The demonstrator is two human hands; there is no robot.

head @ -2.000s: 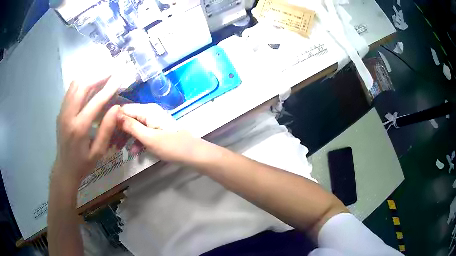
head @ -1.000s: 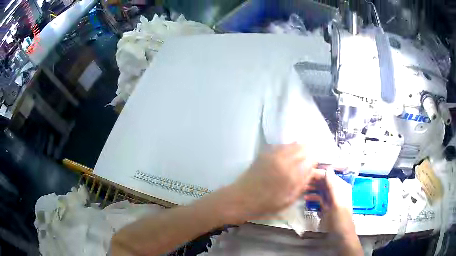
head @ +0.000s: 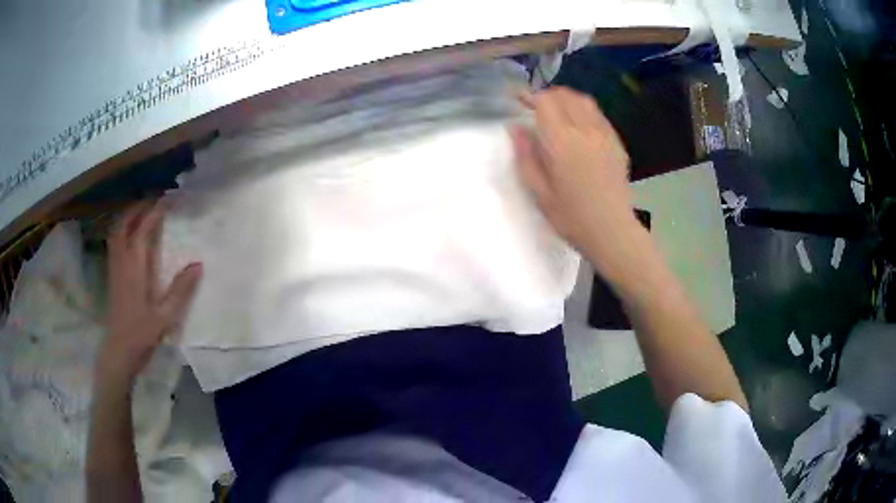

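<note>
A stack of white fabric pieces (head: 373,226) lies across my dark-aproned lap, its far part below the table edge and blurred. My left hand (head: 142,290) is at the stack's left edge, thumb and fingers apart, with the thumb over the cloth. My right hand (head: 580,162) is at the far right corner, its fingers bent over the cloth edge and closed on it. The fingertips of my right hand are partly hidden and blurred.
The white sewing table (head: 128,98) curves across the top, with a blue tray (head: 324,8) on it. A black phone (head: 611,295) lies on a pale board (head: 688,236) at right, partly behind my right forearm. More white cloth (head: 59,363) is heaped at left. Scraps lie on the green floor.
The view has swung from the table and machine down to my lap. My hands, close together near the machine before, are now apart at both sides of the fabric stack.
</note>
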